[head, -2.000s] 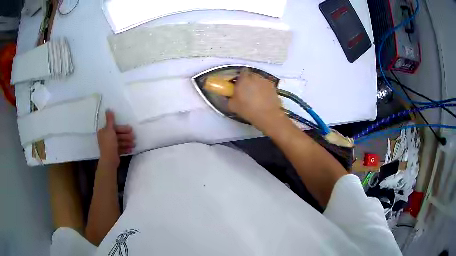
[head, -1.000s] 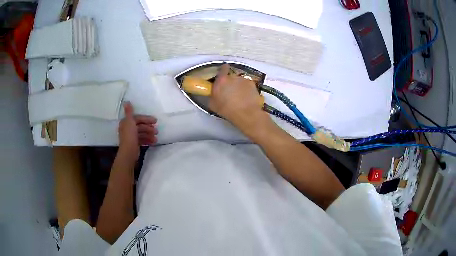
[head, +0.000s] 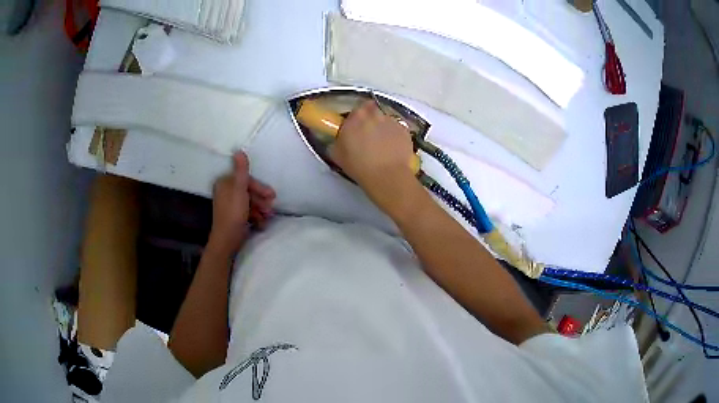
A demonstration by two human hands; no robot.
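My right hand (head: pixel 377 146) grips the yellow-tan handle of the steam iron (head: pixel 311 130), whose pointed nose faces left on the white table cover. A pale band (head: pixel 504 177) lies to the right of the iron, partly hidden by it. My left hand (head: pixel 243 195) rests at the table's front edge with its thumb up and fingers apart, holding nothing. Fused bands (head: pixel 165 106) lie just beyond and left of my left hand. The beige fabric bands (head: pixel 441 86) lie beyond the iron, with white interlining (head: pixel 473 35) behind them.
A folded band stack (head: pixel 205 12) and a white round piece (head: pixel 154 49) are at the far left. The dark iron rest (head: pixel 622 149) and a red-handled tool (head: pixel 613 69) are at the right. Blue hoses (head: pixel 587 277) run off right. A red-black box (head: pixel 666 169) stands beyond the table's right edge.
The view has turned, so the table appears rotated. The iron has moved left over the pale band toward the fused bands. My left hand stays at the front edge, empty.
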